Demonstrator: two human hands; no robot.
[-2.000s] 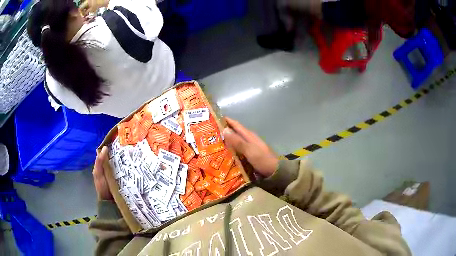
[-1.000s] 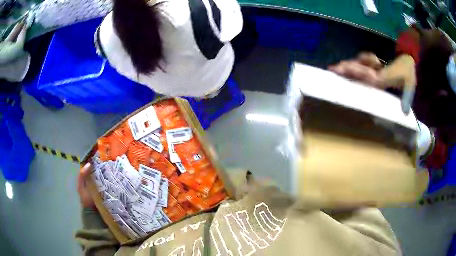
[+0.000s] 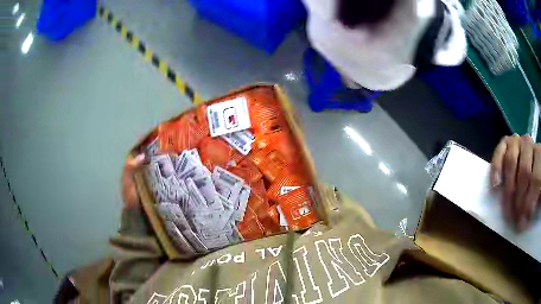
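Observation:
An open cardboard tray (image 3: 295,122) is tilted against my front. It holds orange packets (image 3: 210,153) and white labels (image 3: 199,193), the labels mostly on its left side. My left hand (image 3: 131,181) grips the tray's left edge, with some fingers hidden. My right hand (image 3: 517,181) lies over the white flap of a brown carton (image 3: 462,190) at the right edge, and its wrist and forearm are hidden. The carton's open side is dark inside. A white square label (image 3: 229,116) lies on the orange packets near the tray's top.
A person in white (image 3: 362,50) sits ahead beside a green bench (image 3: 504,95). A blue stool (image 3: 332,86) and a blue crate (image 3: 255,21) stand nearby. Another blue object (image 3: 65,18) is at the upper left. Yellow-black tape (image 3: 148,54) crosses the grey floor.
My right hand has left the tray's right side and is now on the white-topped carton. The view has turned left, shifting the seated person rightward. My left hand still holds the tray.

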